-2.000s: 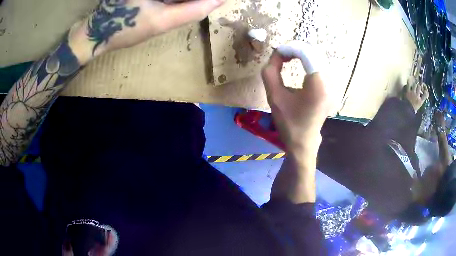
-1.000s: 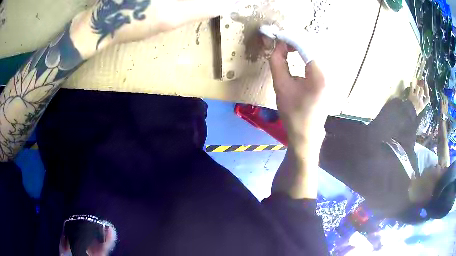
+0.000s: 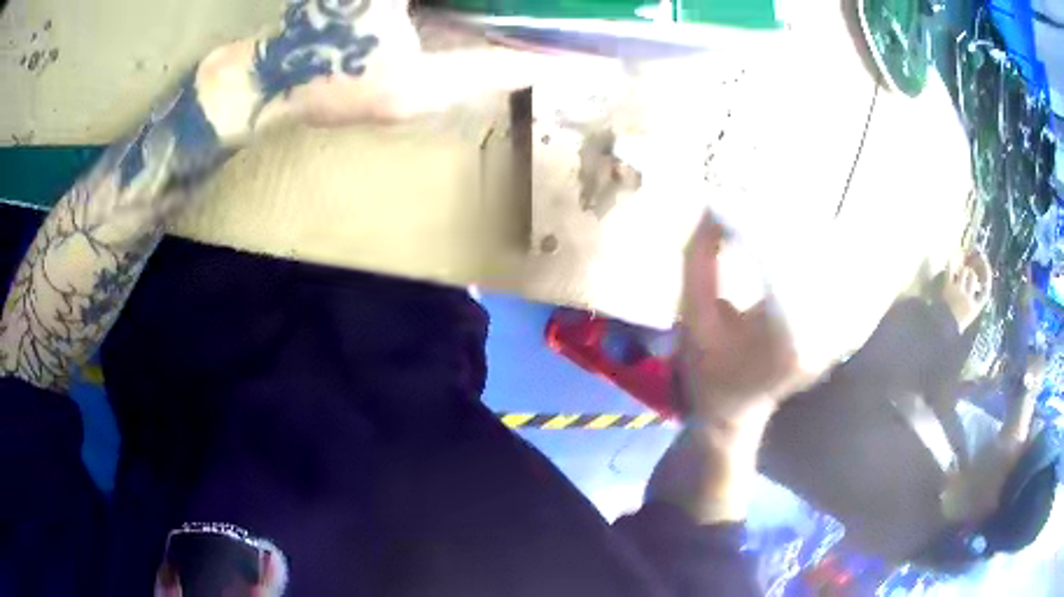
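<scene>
The stained tan board point(image 3: 566, 233) lies on the cardboard bench cover point(image 3: 350, 198), its left edge in shadow and its right side lost in glare. Brown stains show near its middle. My left hand point(image 3: 449, 84) reaches in above and left of the board; its fingers are washed out, so I cannot tell what it holds. My right hand point(image 3: 741, 332) is blurred at the lower right of the board, near the bench's front edge, with a finger pointing up. Glare hides its fingertips and anything between them.
A green shell point(image 3: 893, 41) lies at the upper right. Many dark green shells point(image 3: 998, 128) are massed beyond it. A co-worker in dark clothes point(image 3: 869, 437) sits at the right, a hand point(image 3: 968, 286) on the bench. A red stool point(image 3: 618, 362) stands below the bench edge.
The view has tilted up, showing more of the far side. My right hand has moved right and towards me, off the board's middle. The white blob is no longer distinct in the glare.
</scene>
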